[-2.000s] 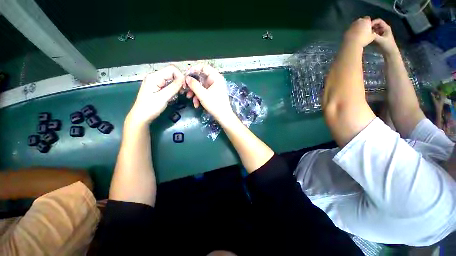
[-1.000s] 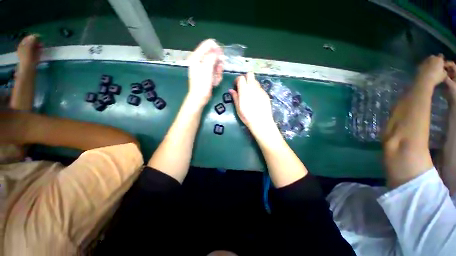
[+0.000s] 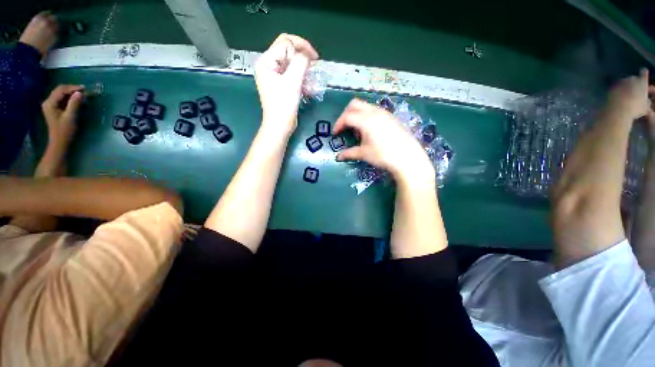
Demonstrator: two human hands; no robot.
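My left hand is above the white rail with its fingers closed on a crinkled clear poly bag, which hangs from its right side. My right hand is over the green worktop, thumb and fingers apart around a black square part; no firm grip on it shows. Two more black parts sit just left of it, and a single one lies nearer me. A heap of bagged parts lies right of and partly beneath my right hand.
Black parts stand in two clusters on the left. A post rises from the white rail. Clear blister trays lie at right beside a neighbour's arm. Another neighbour's arm reaches in at left.
A further black part now shows beside the two at my right hand, whose thumb and fingers have spread. At far left, a neighbour's hand has come over the worktop. The view has shifted slightly.
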